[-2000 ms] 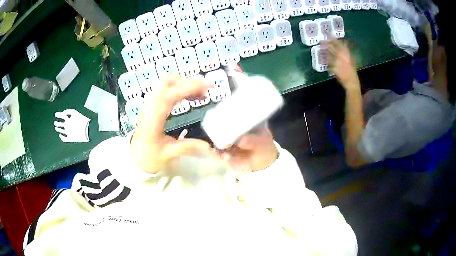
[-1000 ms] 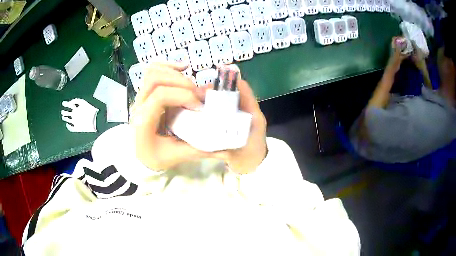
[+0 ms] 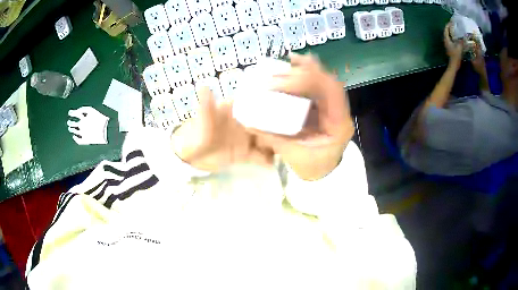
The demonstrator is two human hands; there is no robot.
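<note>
A white plug adapter is held up in front of my chest, blurred by motion, with a plain side face towards me. My right hand grips it from the right, fingers over its top. My left hand is beside it at the left, blurred, thumb raised; whether it touches the adapter is unclear. Rows of identical white adapters lie socket face up on the green bench behind my hands, and my hands partly hide the nearest rows.
Three adapters stand apart at upper right. A white glove, clear bottle and white cards lie at left. A neighbouring person holds a white piece at right.
The adapter has turned from pins up to a plain face, and my right hand has moved up and right with it. My left hand has come away from around it. The neighbour's hands have risen slightly.
</note>
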